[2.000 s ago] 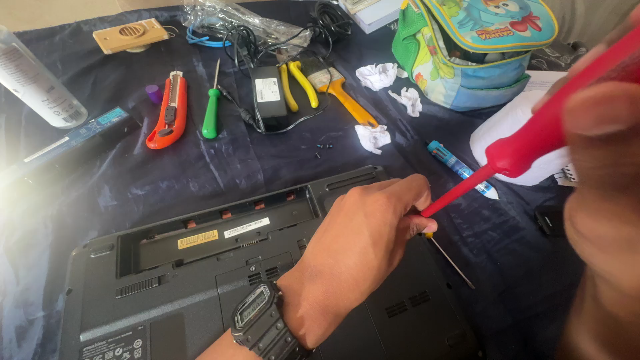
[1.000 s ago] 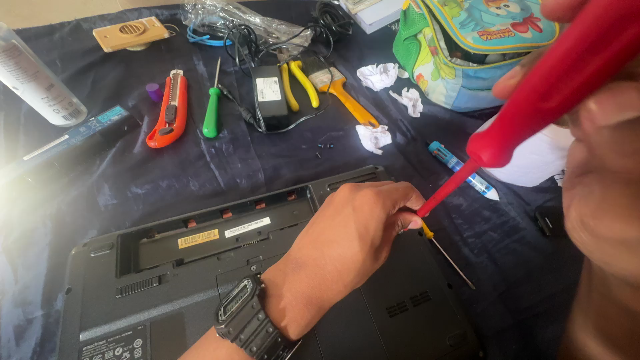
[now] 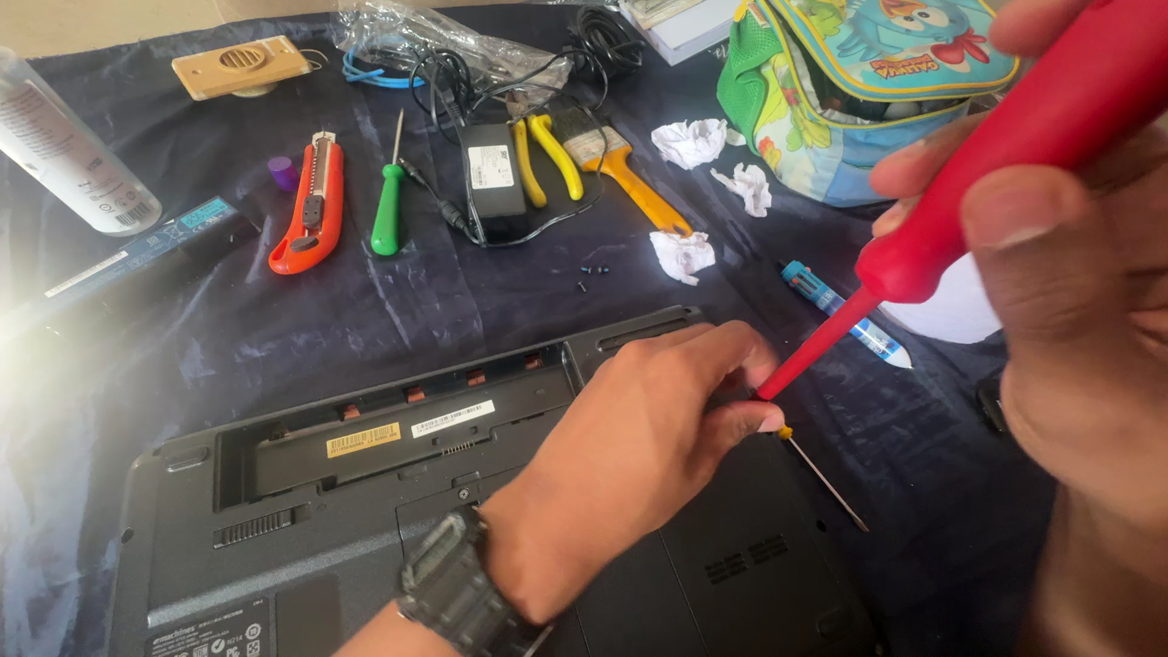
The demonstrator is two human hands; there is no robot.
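Observation:
A black laptop (image 3: 347,538) lies upside down, its battery bay uncovered. My right hand (image 3: 1077,237) holds a red screwdriver (image 3: 940,210) by its handle, the shaft slanting down to the laptop's right edge. At its tip, my left hand (image 3: 630,420) rests over the laptop's upper right corner, thumb and fingers around the tip; whether they pinch a screw is hidden. A black digital watch (image 3: 470,579) is on the left wrist. Beside the laptop's right edge, a small screwdriver with a yellow handle (image 3: 786,432) lies partly behind the left thumb.
Behind the laptop lie a laptop battery (image 3: 137,260), an orange utility knife (image 3: 310,205), a green screwdriver (image 3: 387,210), a power adapter (image 3: 494,178), yellow-handled pliers (image 3: 552,155), a paintbrush (image 3: 634,182) and small screws (image 3: 595,270). A pen (image 3: 844,310), crumpled paper (image 3: 683,255) and a child's bag (image 3: 821,137) are right.
The right hand and the red screwdriver's handle have shifted slightly, while the tip stays at the left fingertips. The tools on the cloth have not moved.

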